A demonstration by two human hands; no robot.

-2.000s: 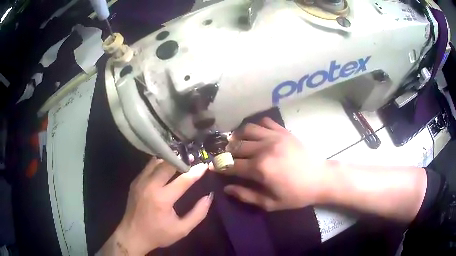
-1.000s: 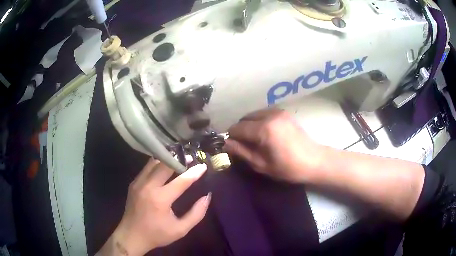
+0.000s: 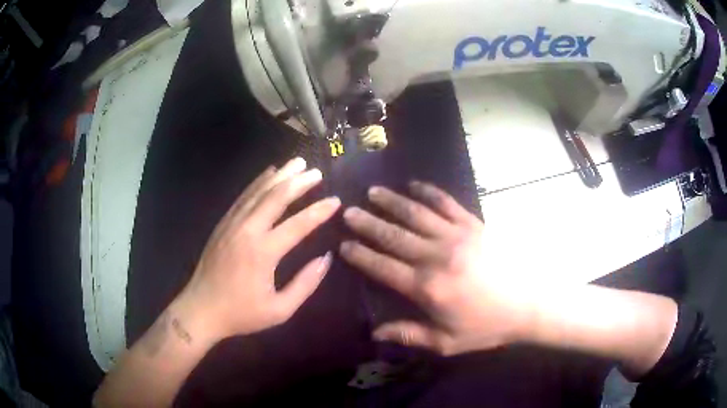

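A dark purple, nearly black garment panel (image 3: 183, 175) lies on the machine table and runs under the head of the white sewing machine (image 3: 430, 40). A lighter purple strip (image 3: 349, 171) runs from the presser foot area toward me, mostly covered by my right hand. My left hand (image 3: 255, 247) lies on the panel left of the strip, fingers apart. My right hand (image 3: 430, 271) lies flat over the strip and panel, fingers spread. Both hands are nearer to me than the presser foot (image 3: 335, 134). A cream ribbed knob (image 3: 372, 138) is beside the foot.
The white table edge (image 3: 111, 239) curves along the left. Orange objects (image 3: 64, 151) are at the far left. A purple band (image 3: 677, 143) hangs at the machine's right end. White scraps (image 3: 179, 8) lie behind the machine. A small pale patch (image 3: 371, 374) shows on the cloth near me.
The machine appears higher in the view. My right hand has left the needle area and now lies spread on the cloth. My left hand has come away from the presser foot.
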